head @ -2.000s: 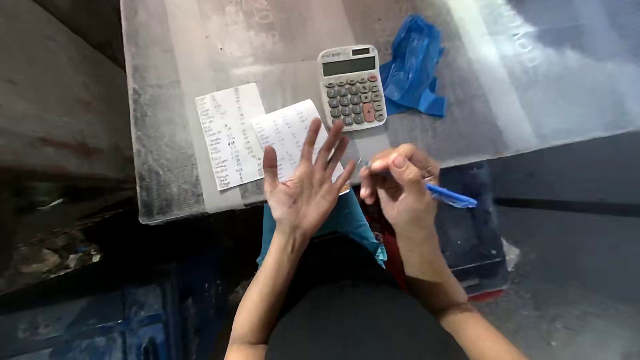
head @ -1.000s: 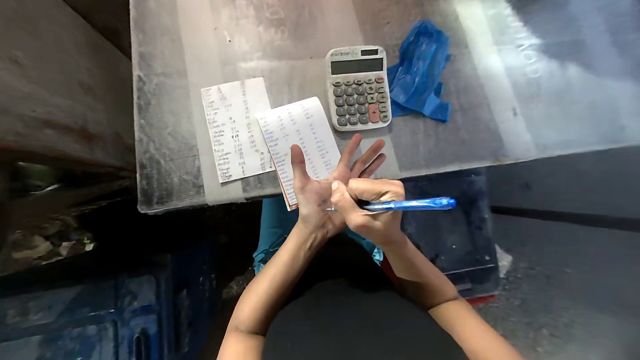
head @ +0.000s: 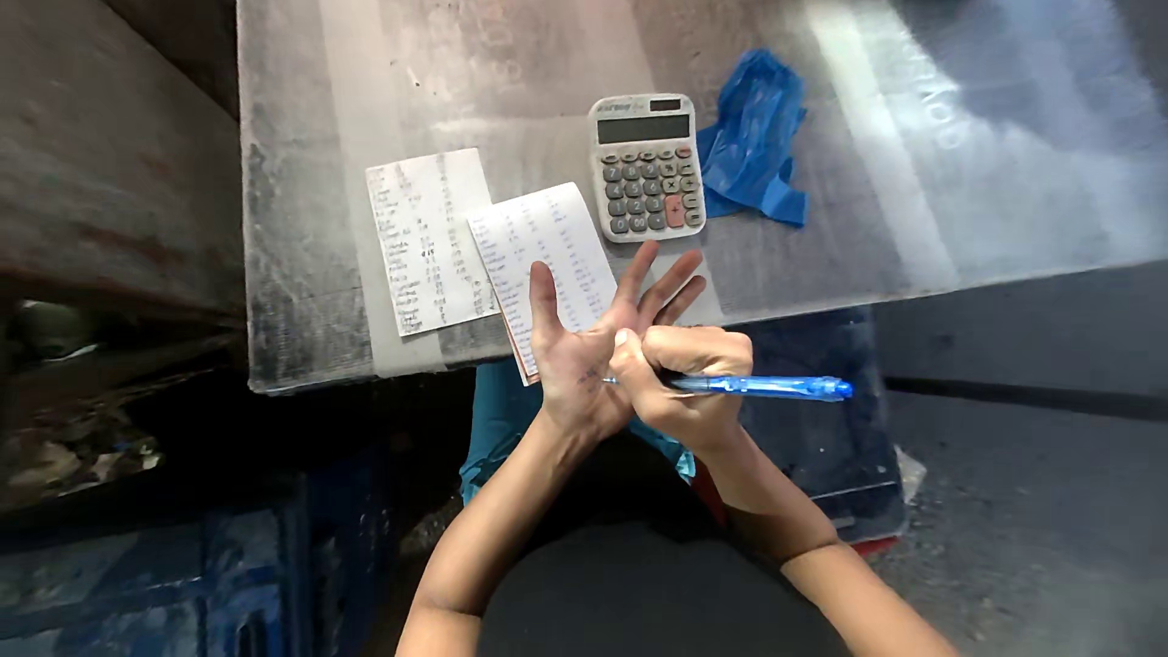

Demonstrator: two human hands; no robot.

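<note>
My left hand (head: 589, 365) is palm up with its fingers spread, over the lower edge of a small notepad (head: 547, 255) that bears handwriting. Small ink marks show on the palm. A blue ballpoint pen (head: 776, 387) lies in my right hand (head: 689, 379), its tip on the left palm. Left of the notepad, and touching it, is a loose handwritten sheet (head: 433, 242). A white and grey calculator (head: 648, 169) sits just beyond my left fingertips, with a crumpled blue plastic bag (head: 753, 137) at its right side.
The table (head: 301, 274) has a worn grey covering, and its near edge runs just beyond my wrists. A dark blue plastic crate or seat (head: 821, 438) stands below the edge on the right. More blue crates (head: 137, 584) stand at the lower left, beside a rusty wall.
Two seconds ago my hands were apart, with the pen clear of the palm. My right hand has moved left to my left hand, and the pen tip now touches the palm.
</note>
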